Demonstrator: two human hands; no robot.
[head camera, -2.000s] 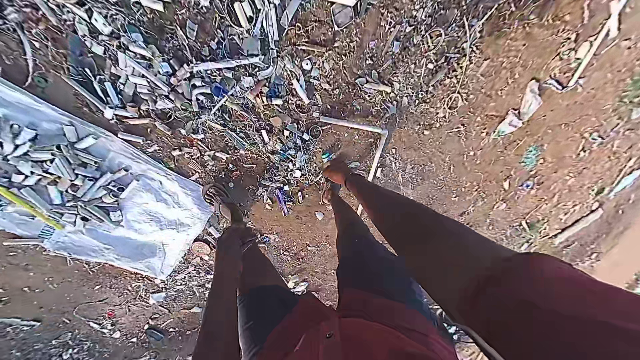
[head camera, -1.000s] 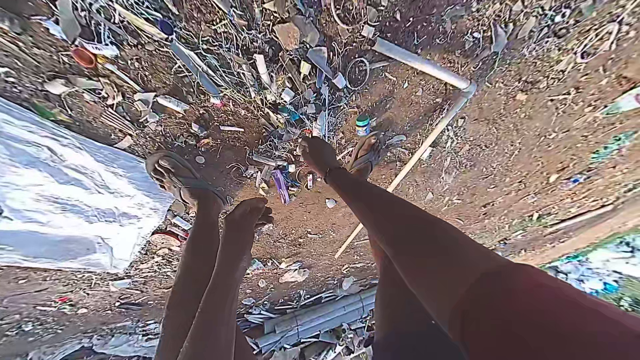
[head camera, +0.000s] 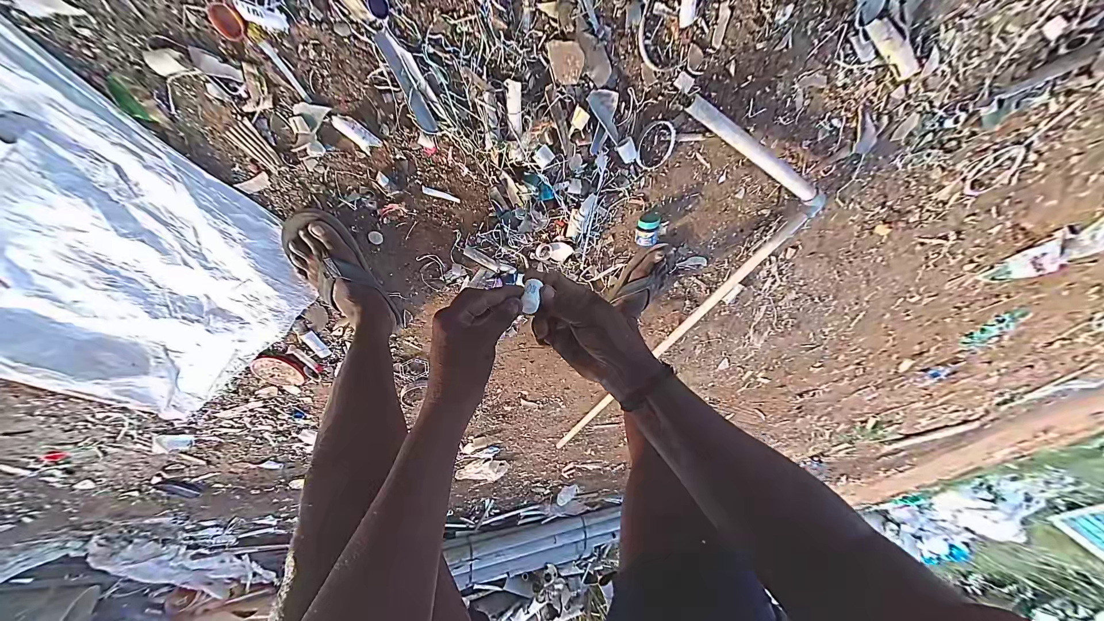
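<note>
Between my two hands is a small whitish piece, perhaps plastic (head camera: 531, 296), gripped by the fingertips of both. My left hand (head camera: 470, 332) pinches it from the left, my right hand (head camera: 586, 323) from the right, with a dark band at that wrist. The hands are held above the ground between my sandalled feet. Beyond them lies a heap of mixed scrap, with a white plastic piece (head camera: 555, 252) near my fingers. A small jar with a green lid (head camera: 648, 228) stands by my right foot.
A white sheet (head camera: 129, 250) is spread at the left. A grey pipe (head camera: 750, 147) and a long pale stick (head camera: 690, 321) meet at an angle on the right. A white wire ring (head camera: 656, 145) lies in the scrap. Grey lengths, perhaps pipes (head camera: 535, 545), lie behind my feet.
My hands were apart one second ago, the right one reaching low into the scrap. Now they have come together on the small whitish piece.
</note>
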